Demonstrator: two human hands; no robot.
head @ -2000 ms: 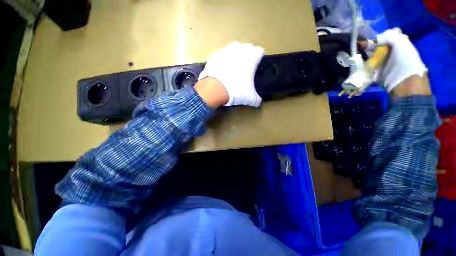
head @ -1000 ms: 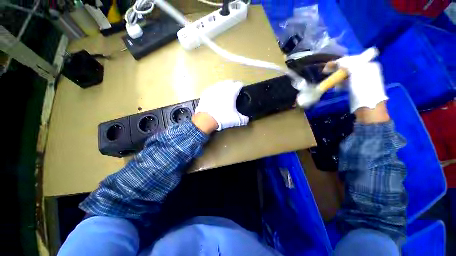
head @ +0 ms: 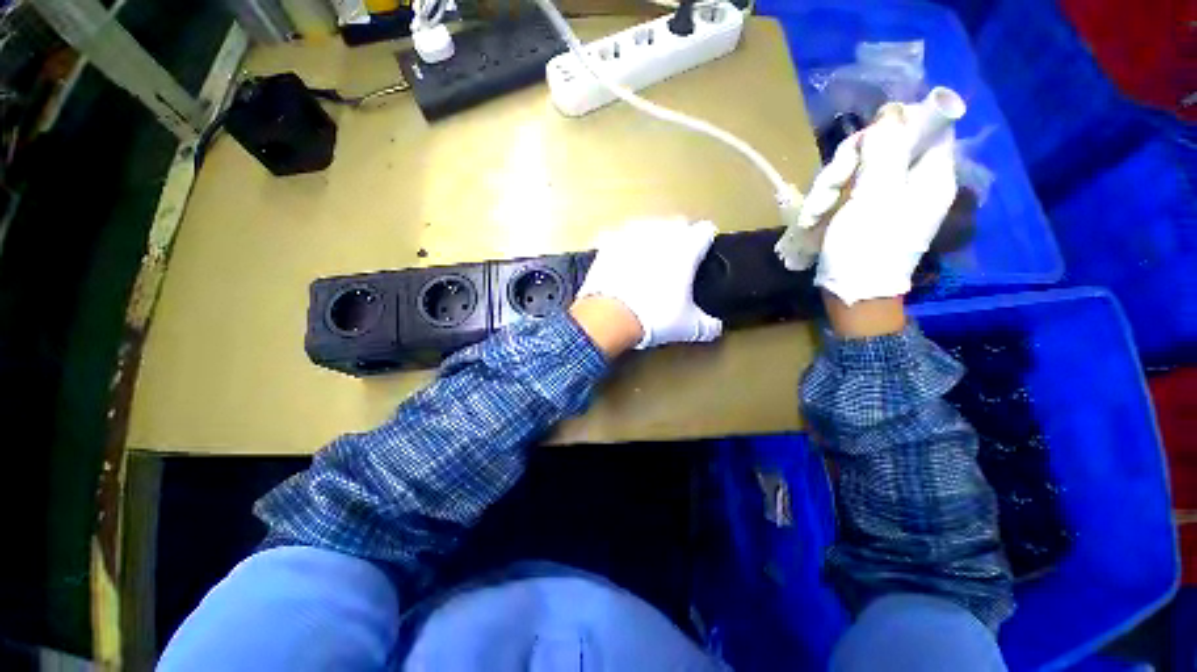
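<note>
A long black power strip (head: 488, 301) with round recessed sockets lies across the tan table (head: 328, 420). My left hand (head: 651, 281), in a white glove, grips the strip near its middle and covers part of it. My right hand (head: 882, 204), also gloved, holds a white corded plug (head: 797, 236) by the strip's right end. A white cable (head: 683, 118) runs from this plug back over the table. The glove hides much of the plug, and whether it touches the strip cannot be told.
A black block (head: 281, 124) stands at the rear left. A black socket box (head: 483, 63) and a white extension strip (head: 646, 57) lie at the rear. A blue crate (head: 1126, 433) with black units is at the right; clear plastic bags (head: 877, 76) lie in another behind.
My right hand has moved inward with the plug to the strip's right end. My left hand still holds the strip. The view has shifted, bringing the rear of the table into sight.
</note>
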